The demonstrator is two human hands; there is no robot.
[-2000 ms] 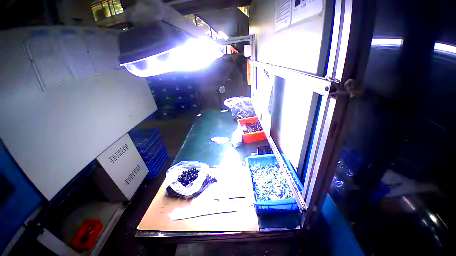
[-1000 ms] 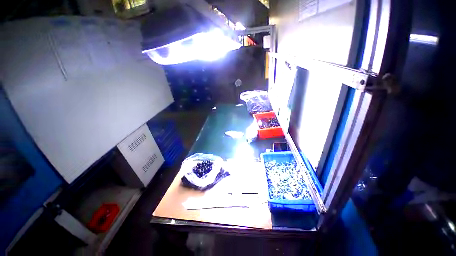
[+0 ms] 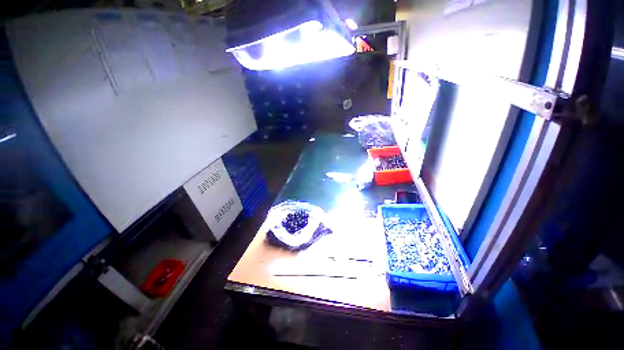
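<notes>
Neither of my hands is in the picture. Nearest in front of me is a bench with a tan board point(image 3: 250, 268) at its near end. An open clear bag point(image 3: 279, 236) with round dark pieces point(image 3: 295, 220) inside sits on the board. A thin rod point(image 3: 315, 276) lies flat in front of it. A blue bin point(image 3: 421, 279) full of small pale pieces stands at the right bench edge. A red-orange bin point(image 3: 392, 176) with dark pieces stands behind it.
A bulging clear plastic bag point(image 3: 373, 130) lies at the bench's far end. A bright work lamp point(image 3: 291, 48) hangs above. A framed panel point(image 3: 510, 150) rises along the right. A red tray point(image 3: 163, 277) sits low on the left, below a large white machine panel point(image 3: 137, 123).
The view has turned left, so the bench, bag and bins sit further right and slightly higher in the picture. The things on the bench have not moved relative to each other.
</notes>
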